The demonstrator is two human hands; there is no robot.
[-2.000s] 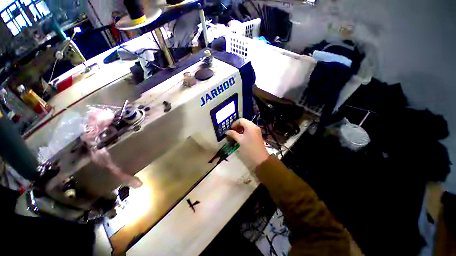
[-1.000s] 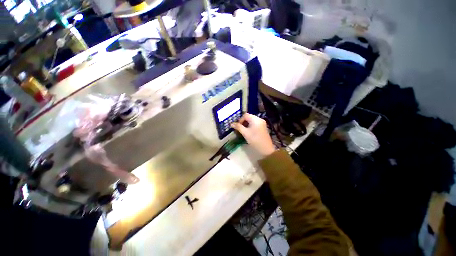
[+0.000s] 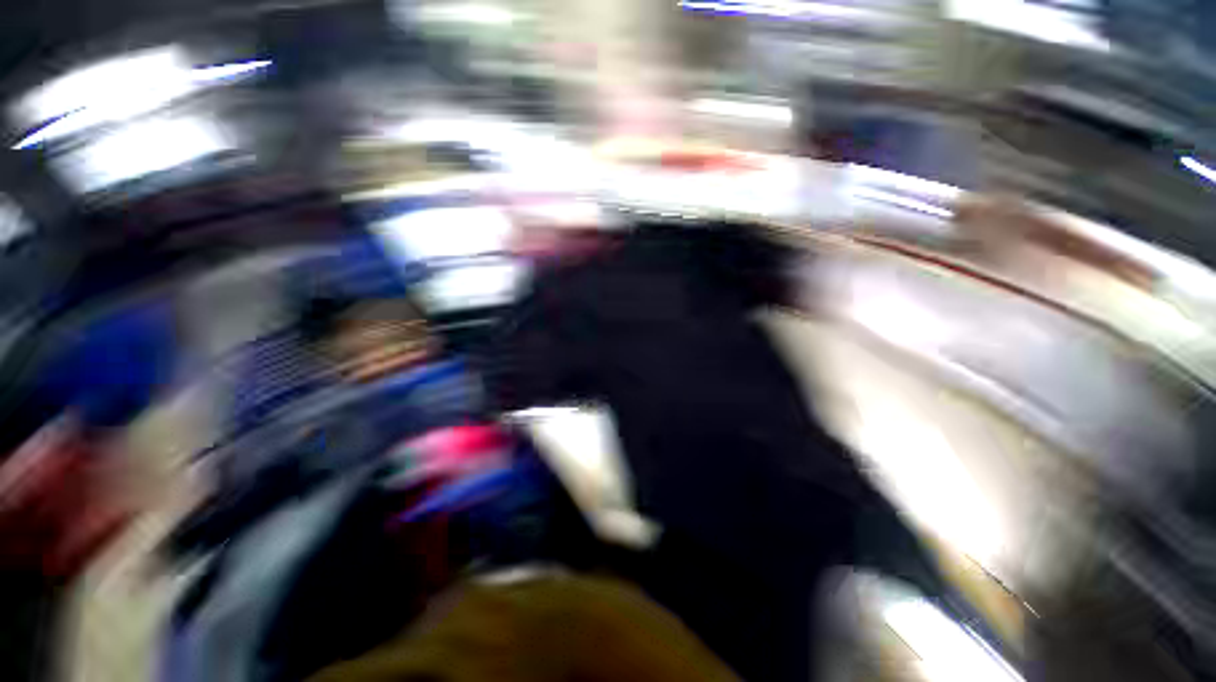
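The view is strongly blurred. A large black cloth [image 3: 694, 386] lies in the middle, spread over a pale work surface. The lit machine area [image 3: 934, 480] shows as a bright smear to the right of the cloth. A mustard-brown sleeve [image 3: 534, 633] reaches in at the bottom edge; no hand can be made out at it. Neither my left nor my right hand can be seen.
Blurred blue, red-pink and black cloth [image 3: 460, 460] lies left of the black cloth. A blue shape [image 3: 120, 360] and a reddish one [image 3: 60, 500] are at the far left. Pale tables and bright lights show behind.
The view has swung left, away from the machine's keypad. My right hand, earlier at the keypad, is out of sight. The black cloth and the coloured cloth heap have come into view.
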